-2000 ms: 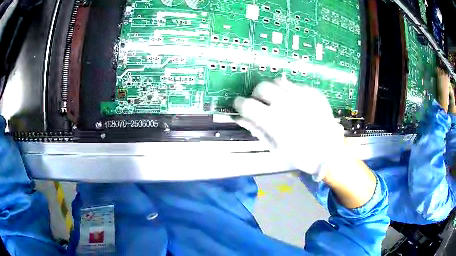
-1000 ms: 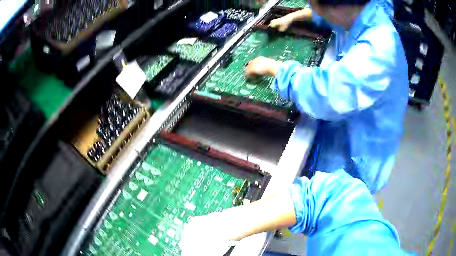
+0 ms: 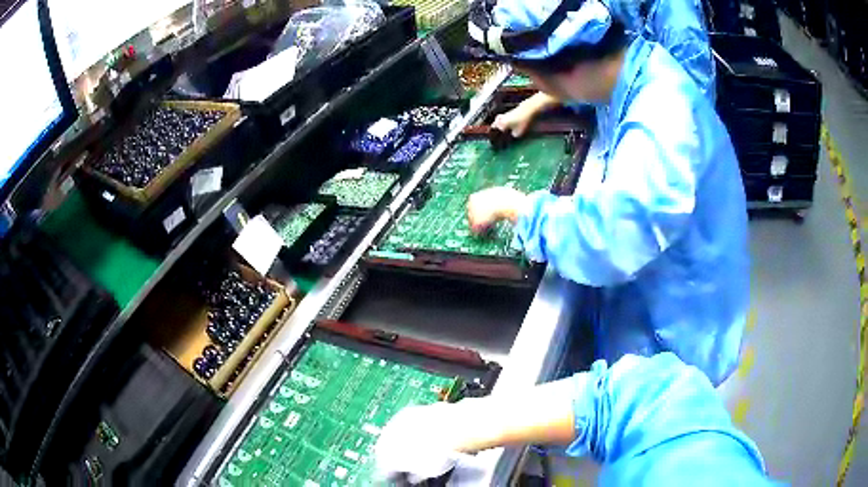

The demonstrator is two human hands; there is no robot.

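The main PCB (image 3: 314,409), green with white printed half-circles, lies in a black carrier with a reddish-brown side bar (image 3: 404,342) on the conveyor. My right hand (image 3: 419,442), in a white glove, is over the board's near right part. Its fingertips are blurred and partly hidden, so I cannot tell whether it holds anything. A small upright green and orange part (image 3: 452,388) stands at the board's right corner. My left hand is out of the picture.
A cardboard box of black capacitors (image 3: 233,323) is beside the conveyor rail; another (image 3: 157,143) sits higher. Black foam trays (image 3: 124,428) are at left. A worker in a blue smock (image 3: 657,209) works on another board (image 3: 476,190). Stacked black bins (image 3: 771,124) stand beyond.
The view has swung from straight down over the board to along the line, then tilted up a little. My right hand stays over the board near its front edge.
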